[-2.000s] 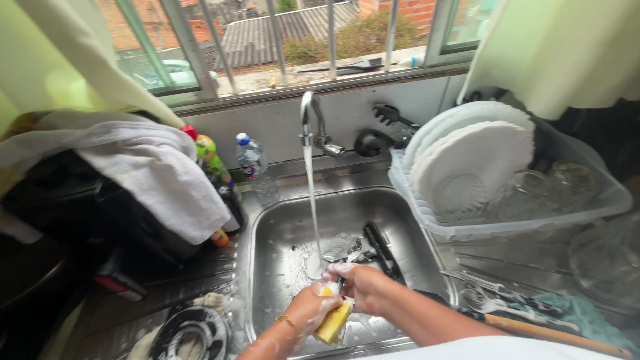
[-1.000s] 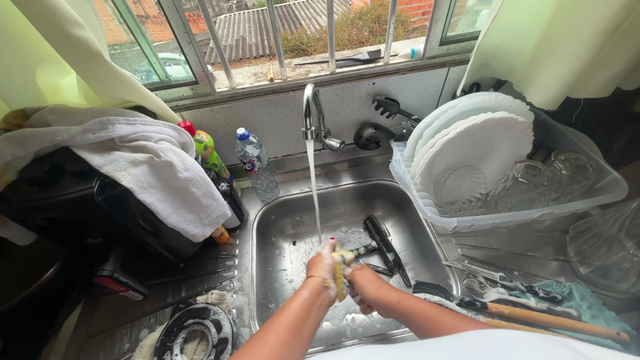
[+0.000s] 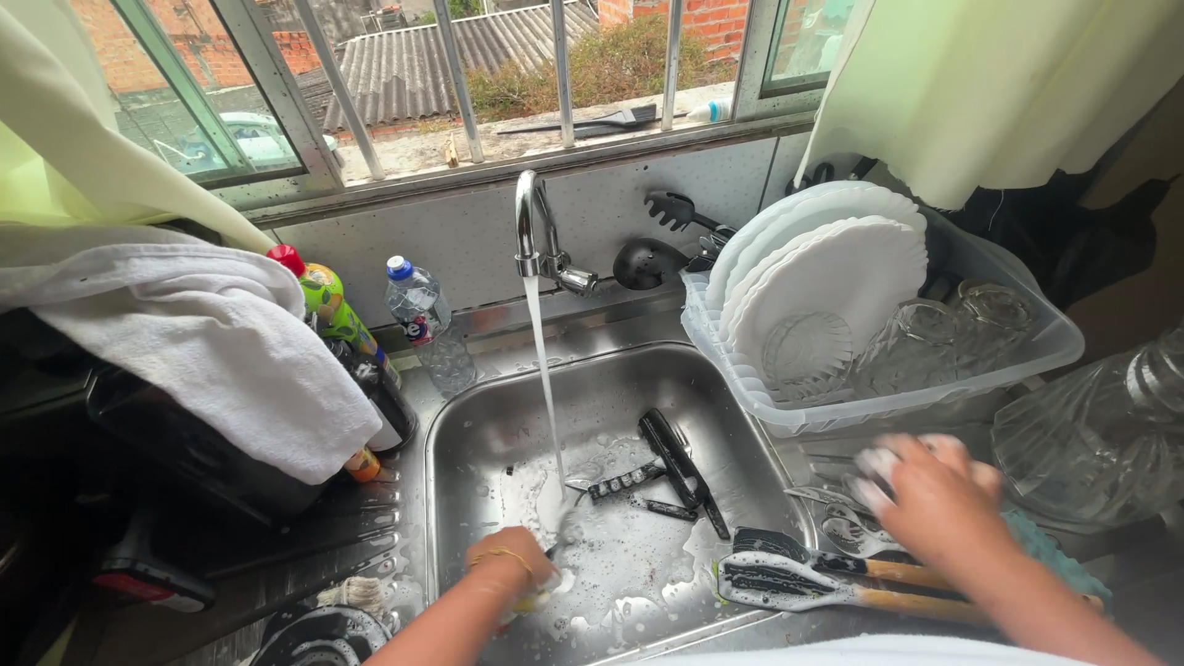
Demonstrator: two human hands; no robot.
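My left hand (image 3: 513, 564) is low in the steel sink (image 3: 606, 365), at its front left, with a bit of yellow sponge (image 3: 529, 603) showing under it; its fingers are mostly hidden. Soapy and blurred, my right hand (image 3: 934, 481) hovers over spoons and other cutlery (image 3: 846, 523) on the right drainboard; whether it holds anything cannot be made out. Water runs from the chrome faucet (image 3: 529, 222) into the sink. Black-handled utensils (image 3: 673, 458) lie on the sink floor. Foamy black spatulas with wooden handles (image 3: 786, 581) rest across the sink's front right edge.
A clear plastic bin (image 3: 832, 412) holds white plates (image 3: 837, 277) and glasses. Beside it stands a glass pitcher (image 3: 1078, 439). Bottles, including a clear plastic bottle (image 3: 430, 324), stand left of the sink near a white towel (image 3: 203, 342). A soapy black round item (image 3: 324, 638) is at bottom left.
My hands were together over the sink around the yellow sponge. Now they are apart, the right one over the cutlery on the right drainboard and the left one still in the sink.
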